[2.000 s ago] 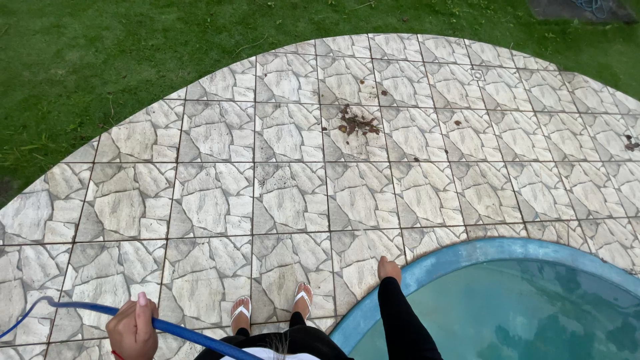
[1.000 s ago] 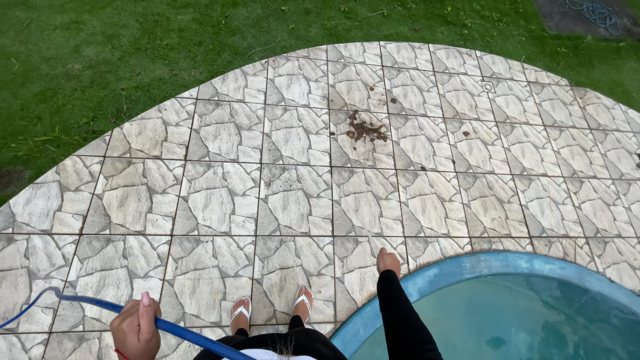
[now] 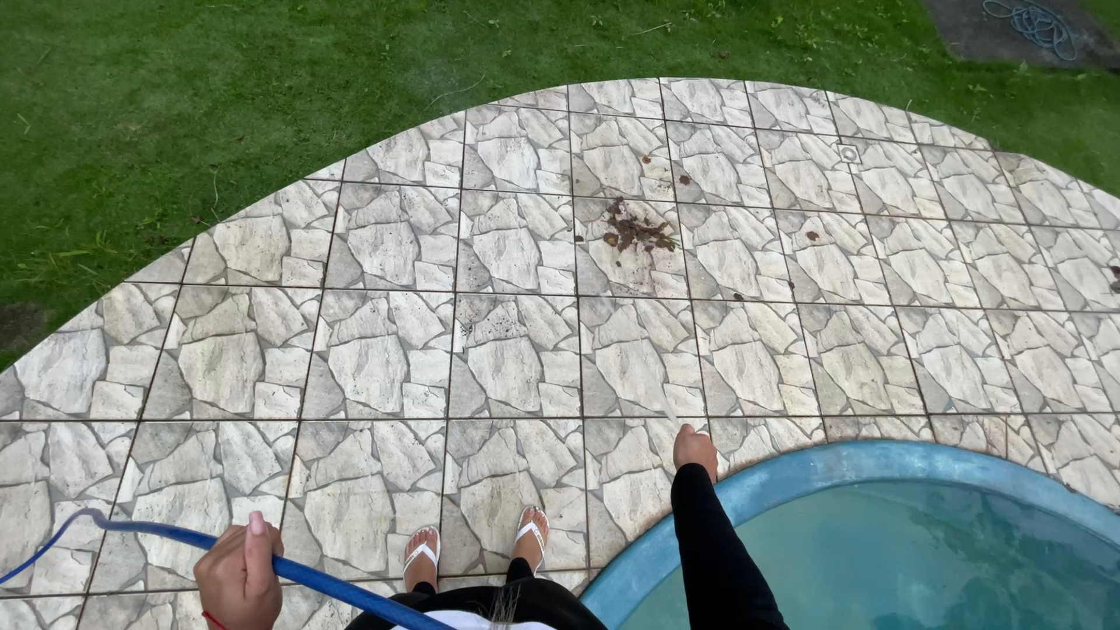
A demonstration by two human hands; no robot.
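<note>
A blue hose [image 3: 350,593] runs from the far left edge to my body at the bottom, and my left hand [image 3: 241,569] is closed around it. My right hand [image 3: 696,451] is stretched forward over the tiles beside the pool rim, its fingers curled; a faint spray seems to leave it, but whatever it holds is hidden. Further ahead, a clump of brown dead leaves [image 3: 637,229] lies on the stone-patterned tiles [image 3: 516,350], with a few loose leaves around it.
The blue rim [image 3: 840,464] of a pool with greenish water curves at the lower right. My feet in white flip-flops [image 3: 422,556] stand left of it. Grass [image 3: 262,87] borders the curved tile edge. A coiled light-blue hose [image 3: 1037,26] lies on a dark slab at the upper right.
</note>
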